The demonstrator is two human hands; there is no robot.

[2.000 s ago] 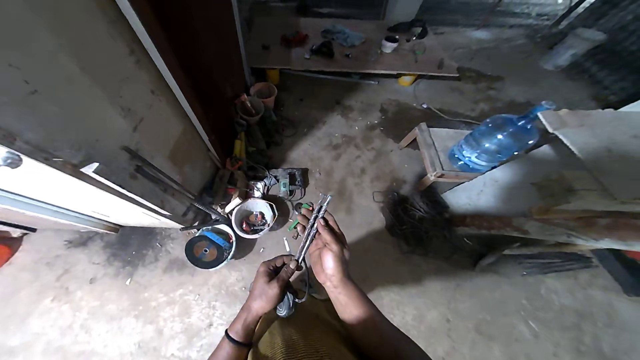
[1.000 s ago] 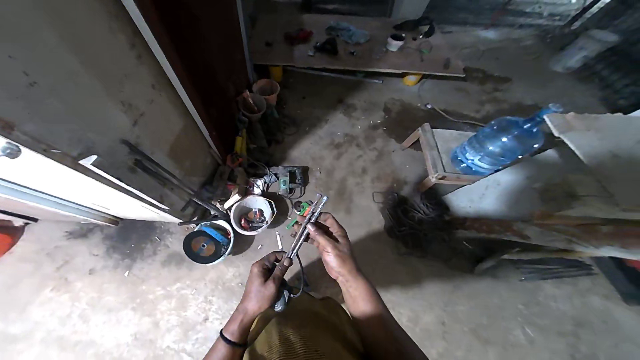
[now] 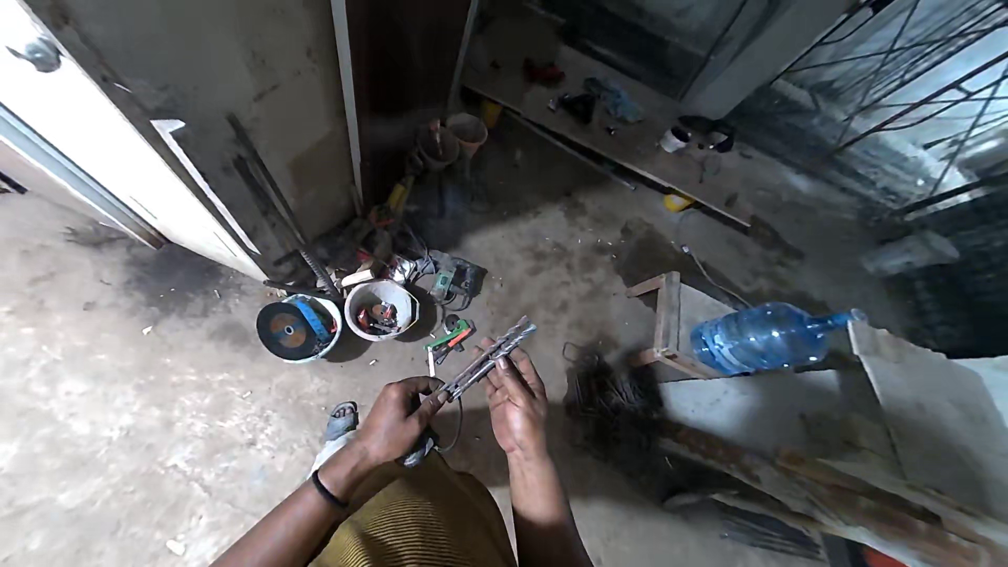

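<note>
Long metal drill bits [image 3: 490, 358], two or more lying side by side, slant up to the right in front of my body. My left hand [image 3: 405, 413] grips their lower end between thumb and fingers. Under their upper part my right hand [image 3: 516, 394] is palm up, its fingers and thumb around the bits. A thin dark cord hangs below my left hand. On the floor just beyond lie green and orange tools [image 3: 451, 339], whose kind I cannot tell.
Two white buckets [image 3: 383, 310] hold tools and a large cutting disc [image 3: 287, 331]; a power tool [image 3: 449, 277] lies beside them. At right, a blue water bottle [image 3: 760, 339] rests near a wooden stool [image 3: 668, 315]. Tangled dark wire [image 3: 610, 394] lies below it.
The view has turned, and a sandalled foot now shows at lower left. Both hands still hold the bits.
</note>
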